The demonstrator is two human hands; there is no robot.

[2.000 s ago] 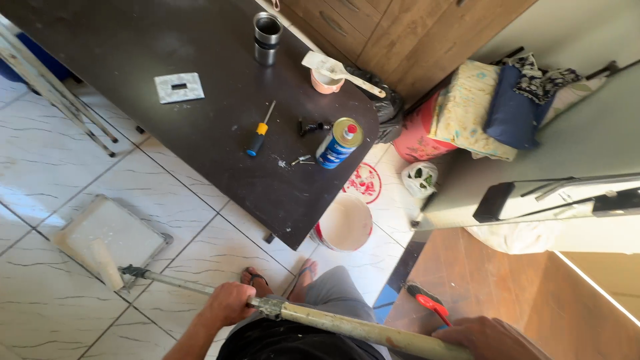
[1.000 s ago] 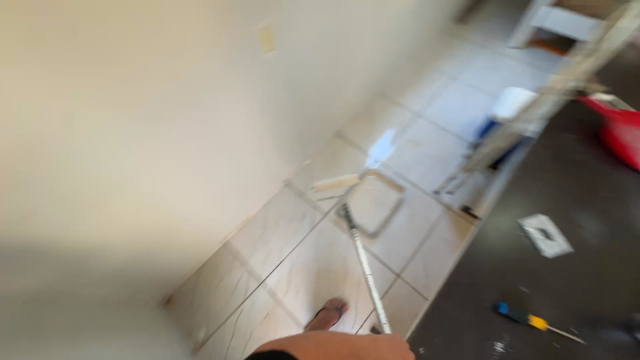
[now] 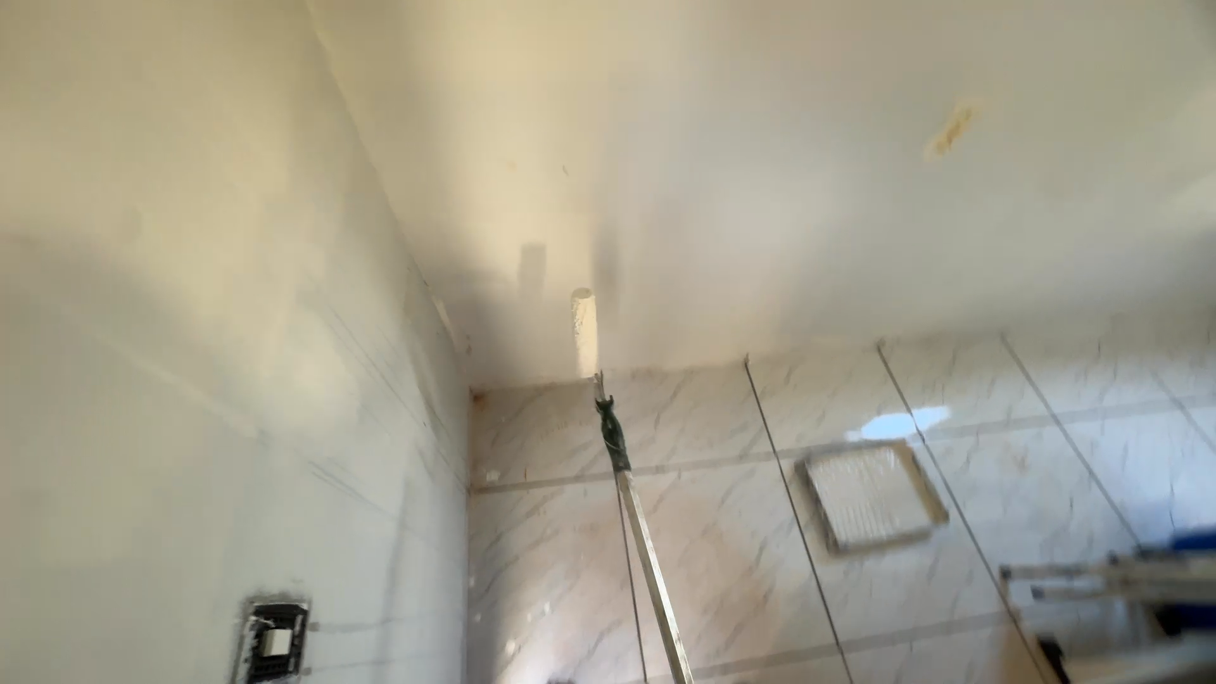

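Note:
A paint roller [image 3: 584, 332] with a pale sleeve is at or close against the lower part of the wall [image 3: 741, 190], near the corner; whether it touches cannot be told. Its dark green handle [image 3: 612, 432] joins a long extension pole [image 3: 654, 570] that runs out of the bottom of the view. The paint tray [image 3: 874, 496], with a ribbed, pale paint-covered surface, lies on the tiled floor to the right of the pole. Neither my left hand nor my right hand is visible.
An uncovered electrical box [image 3: 274, 641] is set in the left wall [image 3: 190, 380]. Folded metal legs [image 3: 1102, 579], blurred, stand at the lower right beside something blue. A yellowish patch [image 3: 953, 131] marks the facing wall. Marble-patterned tiles [image 3: 703, 541] cover the floor.
The roller has moved from beside the tray on the floor to the wall near the corner. The view has swung to the walls; the table and my hands have left it.

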